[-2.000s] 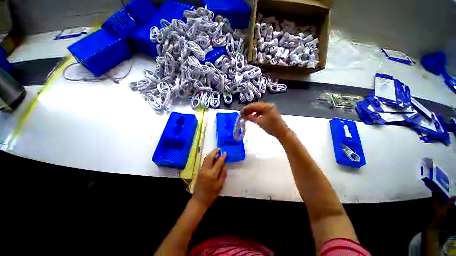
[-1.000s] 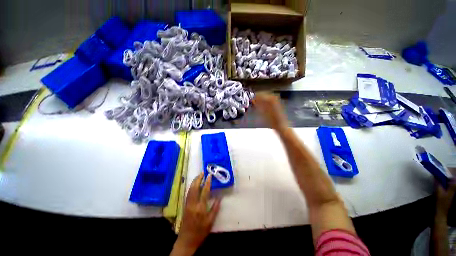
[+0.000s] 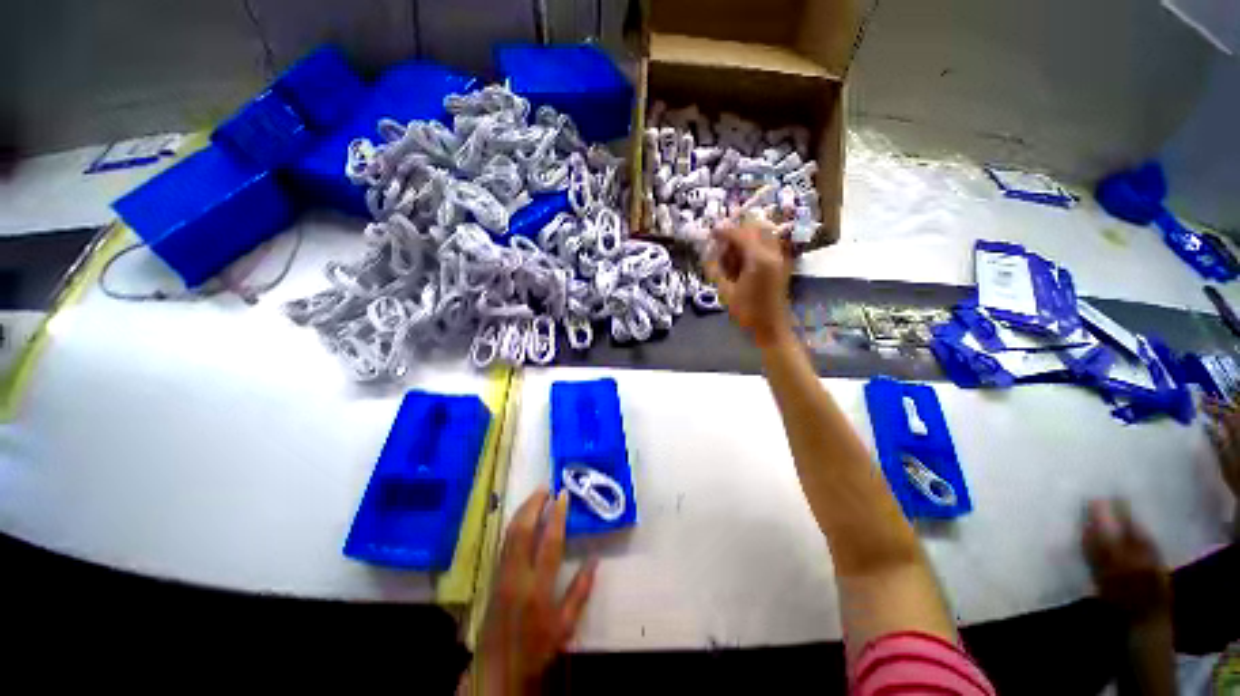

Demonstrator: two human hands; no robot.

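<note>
A blue tray (image 3: 588, 422) lies in front of me with a coiled white cable (image 3: 594, 492) in its near end; its far end holds no white piece. My left hand (image 3: 537, 585) is at the tray's near left corner, fingers apart, holding nothing. My right hand (image 3: 748, 265) is at the front edge of the open carton (image 3: 832, 170) of white charger pieces (image 3: 721, 163). Its fingers are bent and blurred, and I cannot tell if they hold a piece. A stack of nested blue trays (image 3: 419, 479) stands left of the working tray.
A filled blue tray (image 3: 919, 449) lies to the right. A pile of coiled cables (image 3: 476, 245) and blue tray stacks (image 3: 204, 211) are behind. Printed boxes (image 3: 1027, 306) lie at right on the dark strip. Another person's hand (image 3: 1126, 551) is at the right front.
The coiled cable my right hand held is now in the working tray. My right hand has moved from the tray to the carton. The neighbour's printed box has left its earlier place.
</note>
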